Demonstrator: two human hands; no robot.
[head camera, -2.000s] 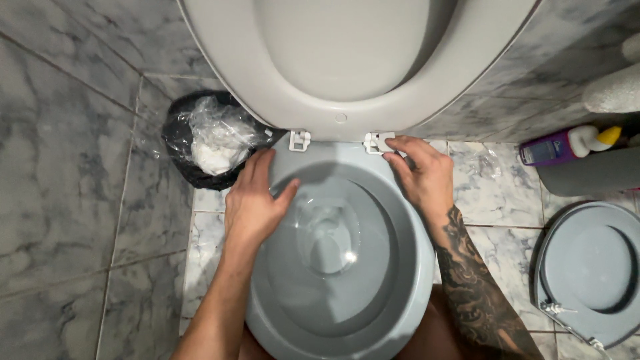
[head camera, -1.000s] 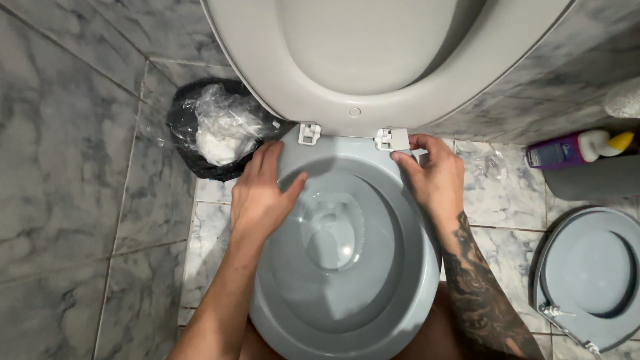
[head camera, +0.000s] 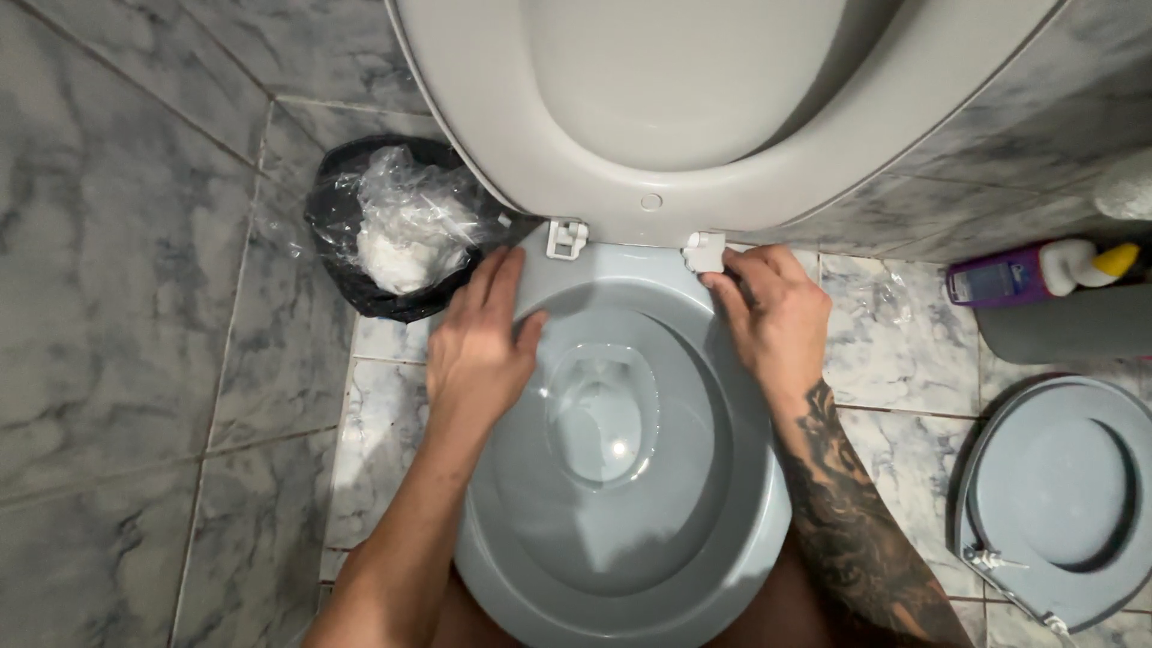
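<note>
A grey ceramic toilet bowl (head camera: 756, 540) fills the middle, with a raised light toilet seat and lid (head camera: 652, 193) behind it. Two white plastic hinge parts sit at the seat's base: the left hinge (head camera: 566, 240) shows a rectangular opening, while a small white cover piece (head camera: 705, 254) lies over the right one. My right hand (head camera: 776, 315) pinches the edge of that cover piece between thumb and fingers. My left hand (head camera: 481, 342) rests on the bowl's left rim, fingers extended near the left hinge, holding nothing.
A bin with a black bag (head camera: 337, 234) and crumpled clear plastic stands behind my left hand. On the right are a purple bottle (head camera: 999, 274), a grey container (head camera: 1071, 324) and a grey toilet seat with lid (head camera: 1053, 477) on the tiled floor. Marble-look tiled walls enclose the left and back.
The cover piece at the right hinge now lies over more of it; one second ago it reached farther right, with more of the hinge showing. My left hand stays on the rim.
</note>
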